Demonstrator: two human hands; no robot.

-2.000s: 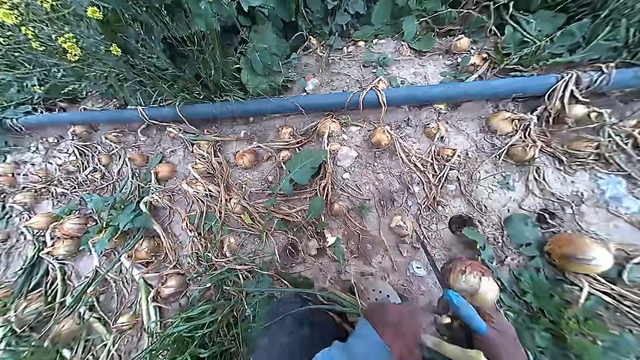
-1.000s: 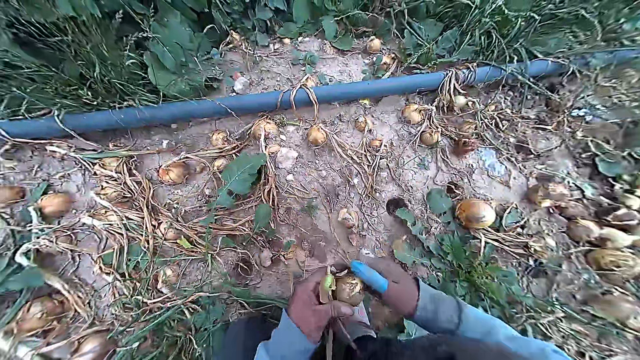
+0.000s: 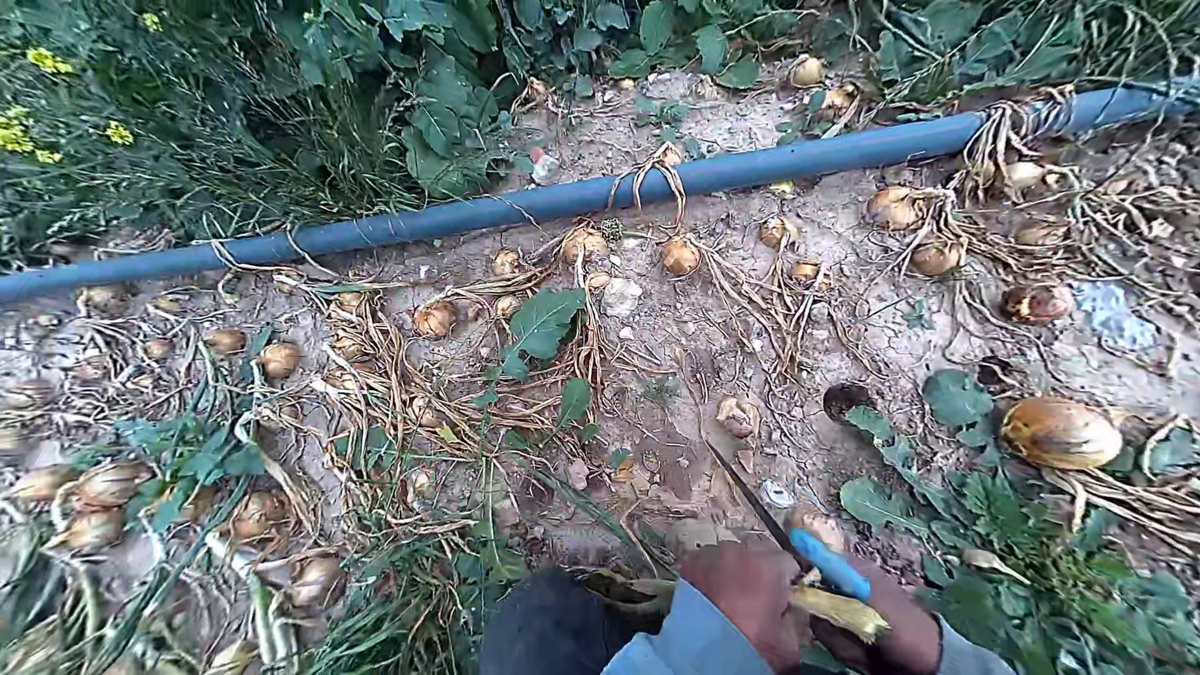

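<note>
Low in the head view, my left hand [image 3: 741,595] is closed around a pale, thick onion stalk [image 3: 844,611] whose end sticks out to the right. Close against it, my right hand [image 3: 881,614] grips a knife by its blue handle [image 3: 830,562]. The narrow dark blade [image 3: 750,497] points up and left over the soil. An onion bulb [image 3: 816,528] shows just beyond the handle, partly hidden; how it meets the fingers cannot be told. A small onion [image 3: 738,417] lies near the blade tip. To the right rests a large onion [image 3: 1061,433].
A blue-grey pipe [image 3: 581,195] crosses the ground beyond the hands. Many onions with dried tops [image 3: 375,394] lie at the left, more at the upper right. Leafy weeds [image 3: 1022,562] grow beside my right hand. A dark-clothed knee [image 3: 553,623] is at the bottom.
One second ago the bulb was between both hands and no blade showed; now the blade points up-left from the hands. The view has shifted markedly.
</note>
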